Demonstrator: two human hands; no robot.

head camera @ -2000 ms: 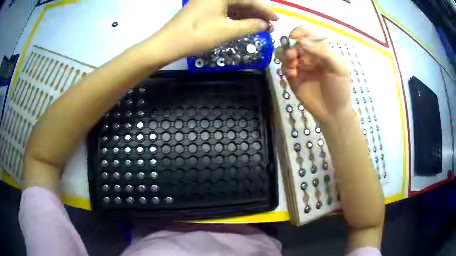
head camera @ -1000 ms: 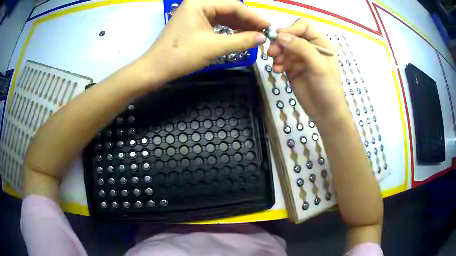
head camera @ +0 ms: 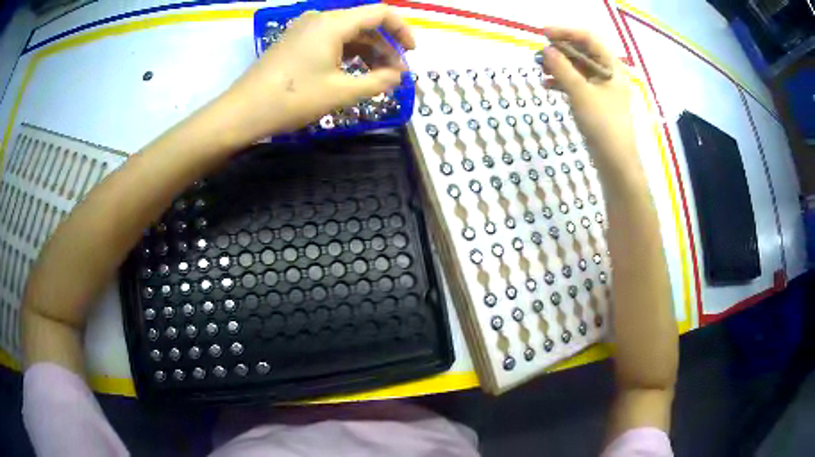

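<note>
My left hand (head camera: 335, 67) is over the blue parts bin (head camera: 335, 134), its thumb and fingers apart, and no part shows between them. Loose shiny metal pieces (head camera: 357, 114) lie in the bin. My right hand (head camera: 581, 76) is above the far right part of the off-white loading board (head camera: 465, 259), gripping a thin tan hand tool (head camera: 585, 61). A small dark bit shows at its fingertips, too blurred to name. Round metal parts (head camera: 475, 256) sit at the ends of the board's dumbbell shapes. The black component tray (head camera: 357, 353) holds silver round parts in its left pockets.
A second slotted board (head camera: 54, 183) lies at the left edge, partly behind my left arm. A black flat device (head camera: 722, 201) lies at the far right. A small dark stray part (head camera: 147, 76) is on the bench at the upper left. Yellow, red and blue tape lines cross the bench.
My hands, close together over the board's far left corner one second ago, are now apart. The right has moved right with the tool; the left is over the bin. The view has shifted right.
</note>
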